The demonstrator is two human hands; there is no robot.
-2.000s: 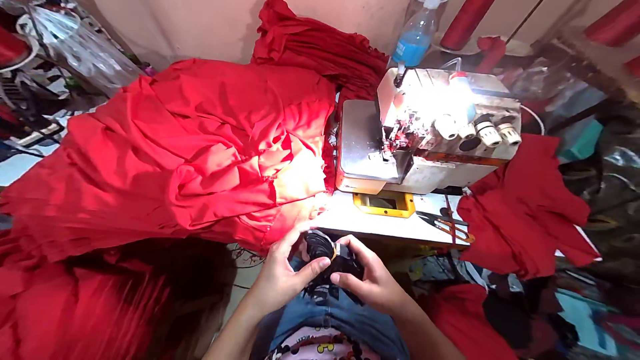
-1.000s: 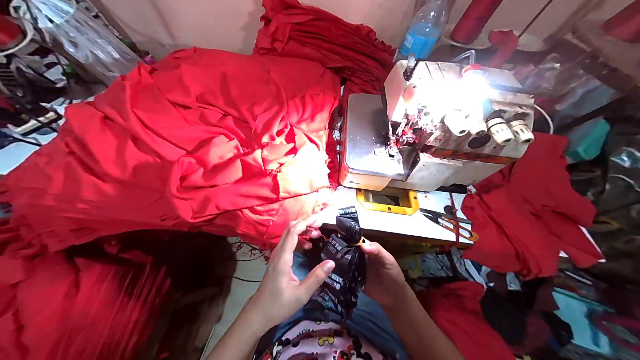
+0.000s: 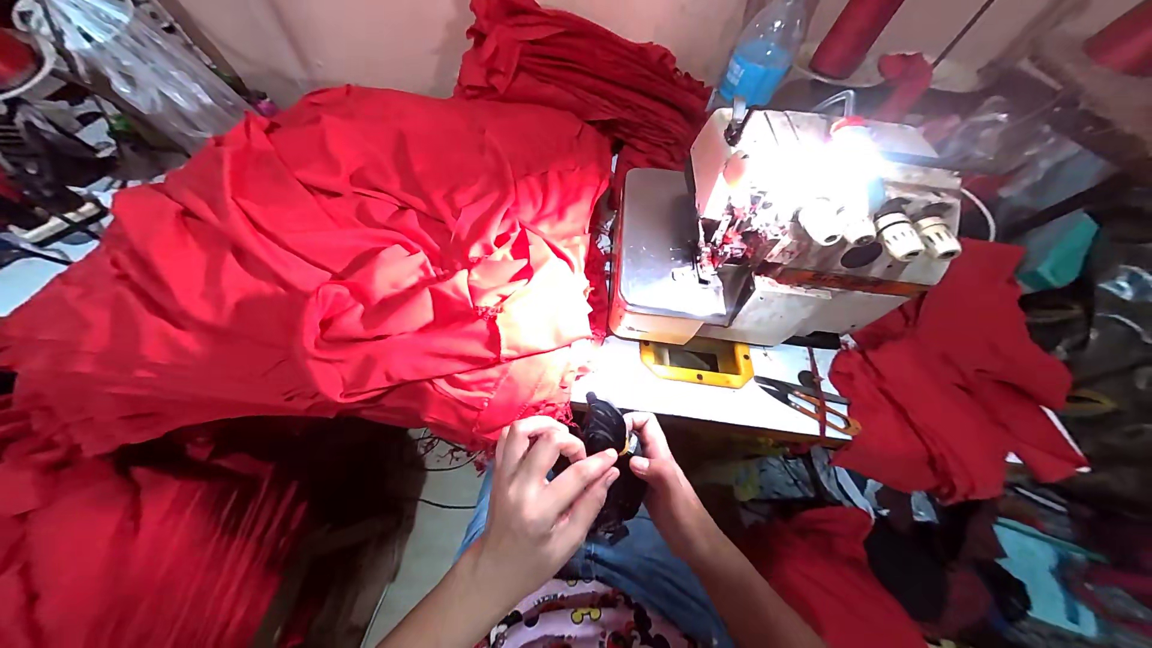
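Between both hands, above my lap and by the table's front edge, is a black bundle of strips or labels (image 3: 605,425) with a yellowish band at its middle. My left hand (image 3: 540,490) pinches at the band, fingertips against the bundle's left side. My right hand (image 3: 661,459) grips the bundle from the right, thumb and forefinger near the band. Just beyond stands an overlock sewing machine (image 3: 792,310), its lamp lit. To its left lies a large heap of red fabric (image 3: 360,243), whose frayed edge hangs close to my left hand.
A yellow-framed object (image 3: 697,364) and scissors (image 3: 810,401) lie on the white table (image 3: 621,382). More red fabric (image 3: 954,378) hangs at the right, with a folded red stack (image 3: 585,76) behind. A bottle with blue liquid (image 3: 756,67) stands behind the machine; red thread cones (image 3: 850,40) are nearby.
The black bundle has turned in my hands; one second ago its printed strips faced up. My left hand has closed in from the bundle's left side to the band.
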